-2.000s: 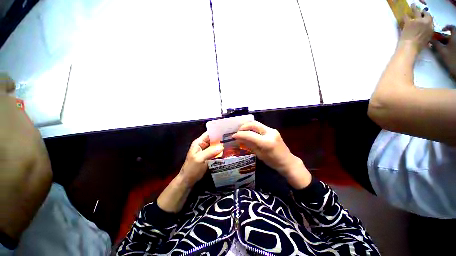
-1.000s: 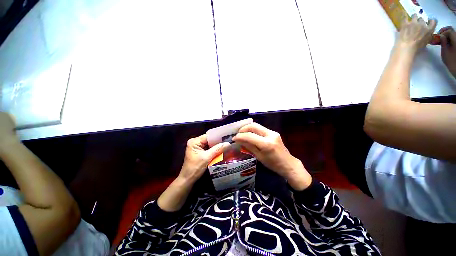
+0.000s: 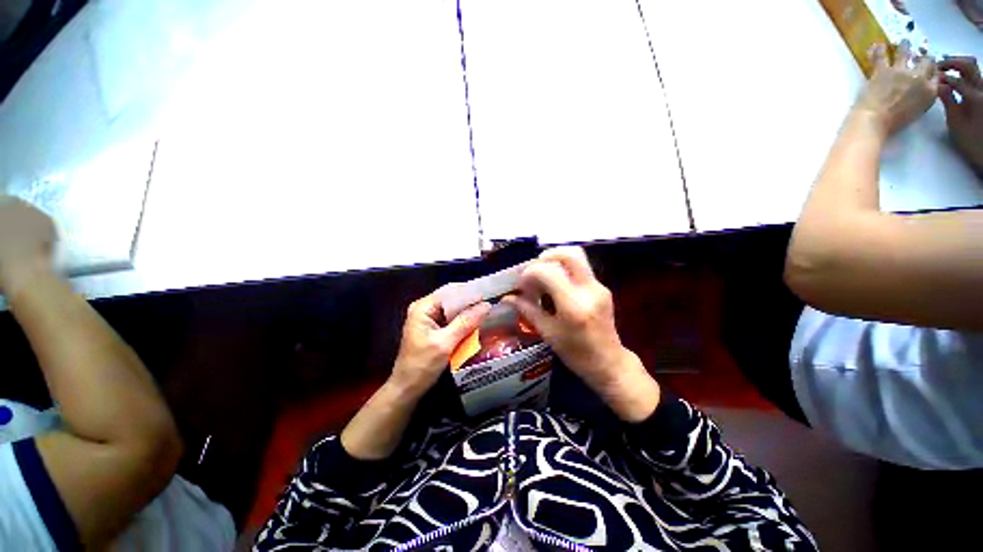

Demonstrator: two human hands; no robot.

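A printed carton [image 3: 504, 380] with a white front and product pictures stands in my lap, its top open. Reddish contents and an orange side flap show in its mouth. My left hand [image 3: 429, 336] holds the pale box top flap [image 3: 482, 289] at its left end, thumb on the near side. My right hand [image 3: 573, 313] pinches the flap's right part with curled fingers. The flap is tilted and seen nearly edge-on. Whether a black hang tab is under my right fingers cannot be told.
The white table's edge [image 3: 377, 270] runs just beyond my hands. A neighbour's arm [image 3: 92, 372] is at the left, near a clear sheet on the table. Another person's arm [image 3: 846, 221] is at the right, with hands at a yellow-orange carton [image 3: 859, 32].
The flap has tipped from facing me to nearly edge-on. My right hand has risen slightly, fingers more curled. The left neighbour's arm has moved over the table edge.
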